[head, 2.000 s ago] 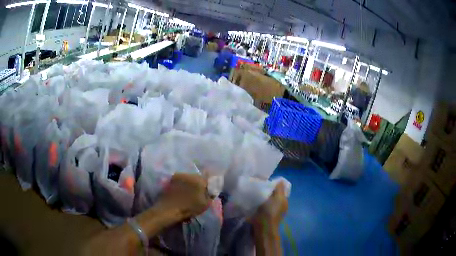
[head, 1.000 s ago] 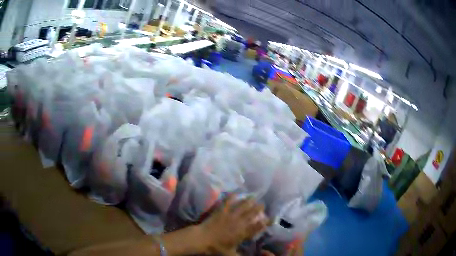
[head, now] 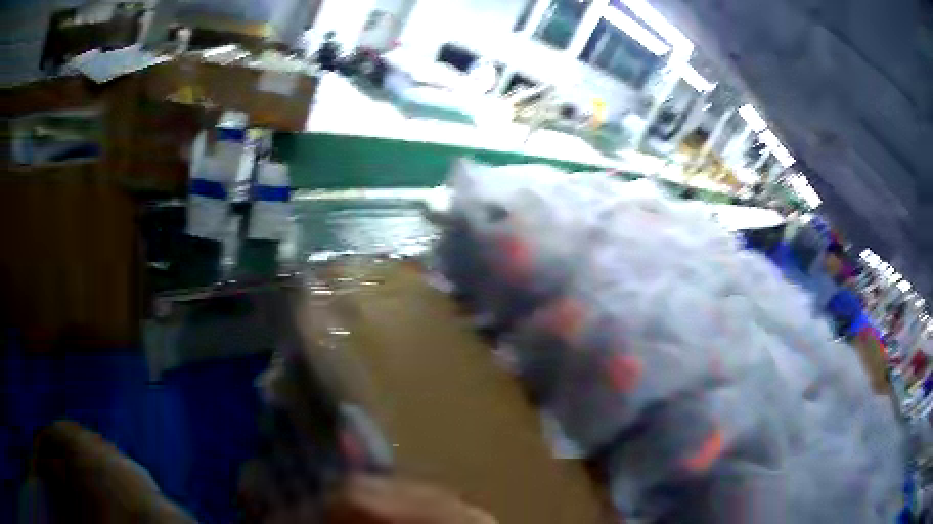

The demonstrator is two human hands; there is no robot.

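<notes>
Many filled white bags [head: 716, 348] with orange spots stand packed close together on the right, blurred. A brown cardboard sheet [head: 440, 389] shows bare beside them, with shiny film [head: 343, 307] at its near corner. My left hand [head: 97, 481] seems to be the blurred skin-toned shape at the lower left, cut off by the bottom edge. My right hand [head: 409, 504] seems to be the blurred shape at the bottom middle, also cut off, beside the wrapped side of the stack. Blur hides the fingers and whether either hand holds anything.
A green conveyor belt [head: 358, 164] runs behind the stack. Brown cartons [head: 72, 235] stand at the left. White packs with blue bands [head: 240, 194] are near the belt's end. Blue floor [head: 205, 420] shows at the lower left. Blue bins are at the far right.
The view has swung left, so the bags now sit on the right, and the belt end and cartons show. My right hand has left the bags at the stack's near edge.
</notes>
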